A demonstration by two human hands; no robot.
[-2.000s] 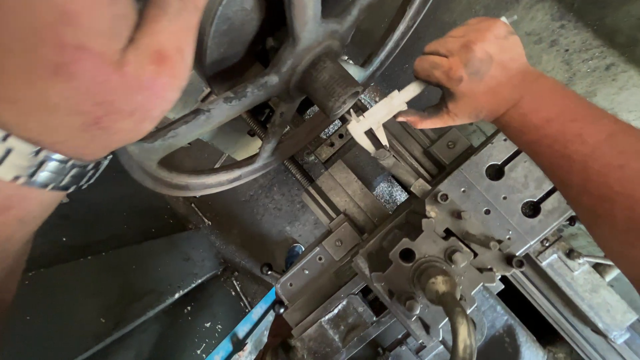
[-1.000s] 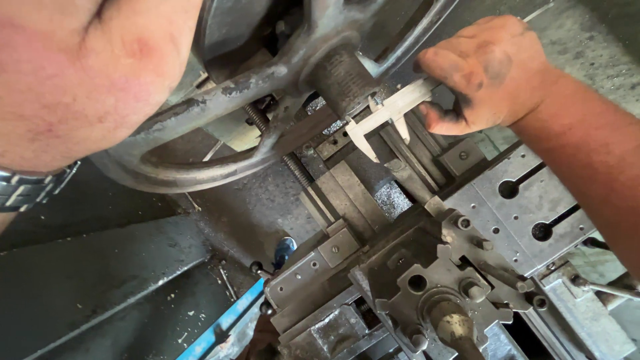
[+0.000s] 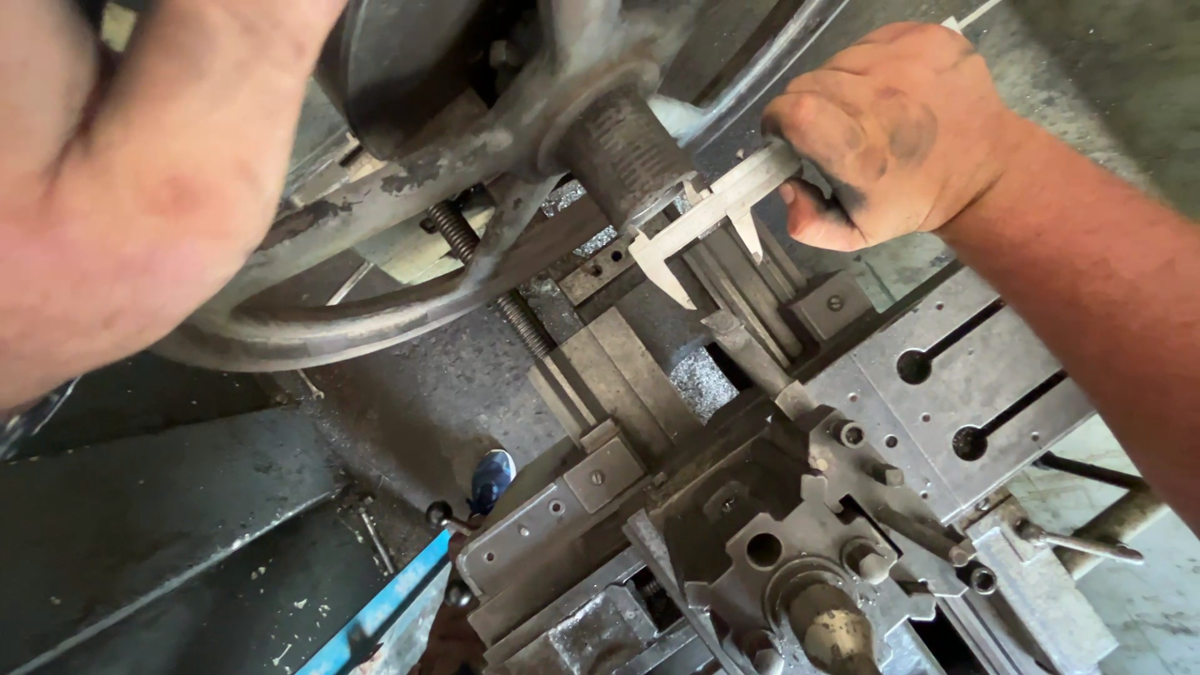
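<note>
My right hand [image 3: 881, 141] grips the beam end of a metal vernier caliper [image 3: 717, 202]. The caliper's inside-measuring tips lie at the end face of the hub [image 3: 626, 155] of a large spoked metal wheel [image 3: 356, 211]; whether they touch it is hard to tell. Its longer outside jaws stand apart and point down over the lathe bed [image 3: 609, 370]. My left hand [image 3: 159, 178] looms large and blurred at the upper left, near the wheel; its fingers lie out of frame, so its hold does not show.
Below the hub stand a cutting tool [image 3: 745, 352] and the tool post [image 3: 797, 562] on the lathe carriage. A slotted plate [image 3: 947, 394] lies at the right. The threaded lead screw [image 3: 520, 323] runs under the wheel. A blue shoe [image 3: 492, 478] shows beside a blue bar [image 3: 384, 600].
The caliper, held in my right hand throughout, has turned slightly, and its inside tips are now at the hub's end. The view has shifted slightly.
</note>
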